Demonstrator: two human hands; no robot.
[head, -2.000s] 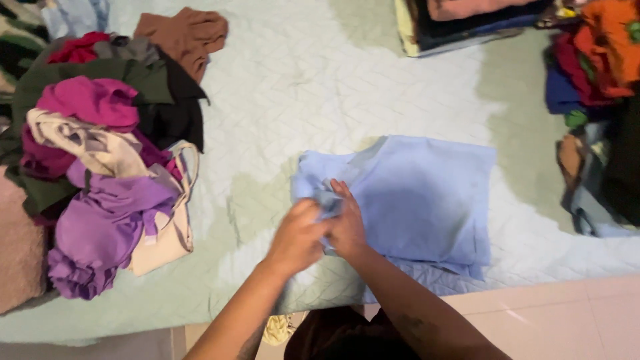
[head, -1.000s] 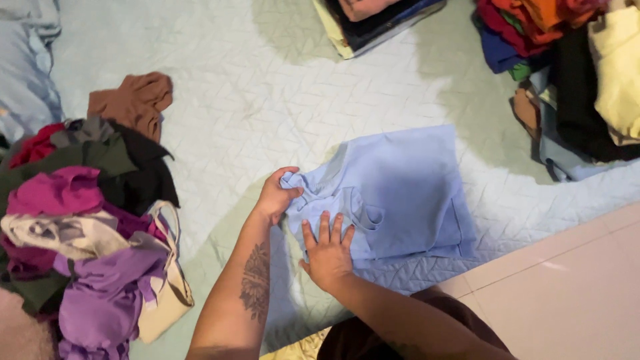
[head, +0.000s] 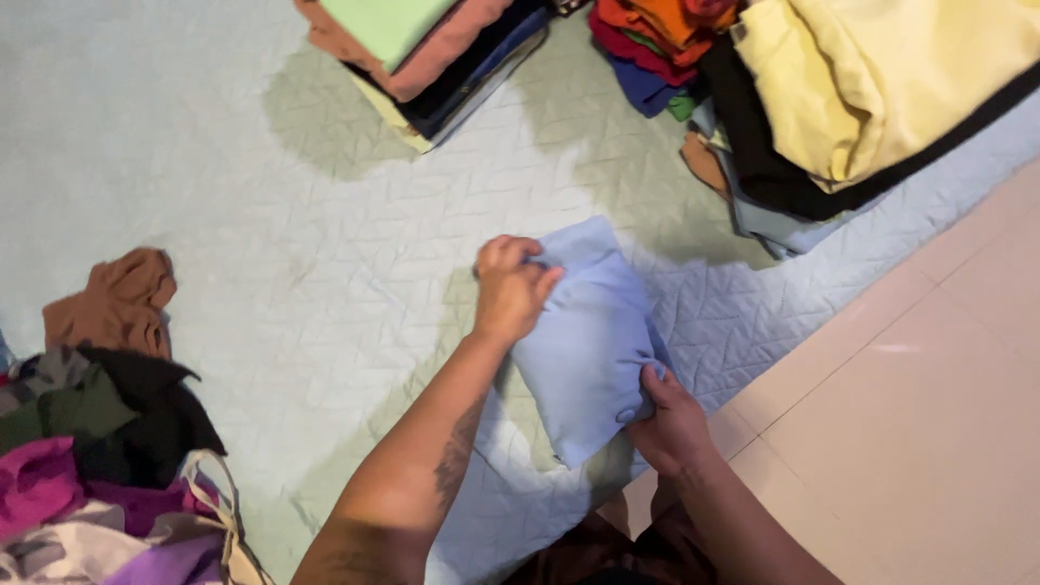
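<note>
A folded light blue garment (head: 581,333) lies on a pale quilted bedspread (head: 325,244), near the bed's edge. My left hand (head: 512,284) grips its upper left edge, fingers curled over the cloth. At the garment's lower right edge, my right hand (head: 670,414) pinches the fabric, thumb on top and the fingers partly hidden underneath. A round button-like detail shows on the cloth just left of that thumb.
Rumpled clothes (head: 106,431) lie heaped at the lower left, a brown garment (head: 114,305) beside them. Folded clothes (head: 422,65) are stacked at the top. A yellow garment (head: 886,81) rests on black cloth at the upper right, near colourful clothes (head: 650,49). Tiled floor (head: 894,406) lies beyond the bed's edge.
The blue garment, wider and flat a second ago, is now narrower and turned. My right hand has moved from on top of it to its lower right edge. The view has shifted right.
</note>
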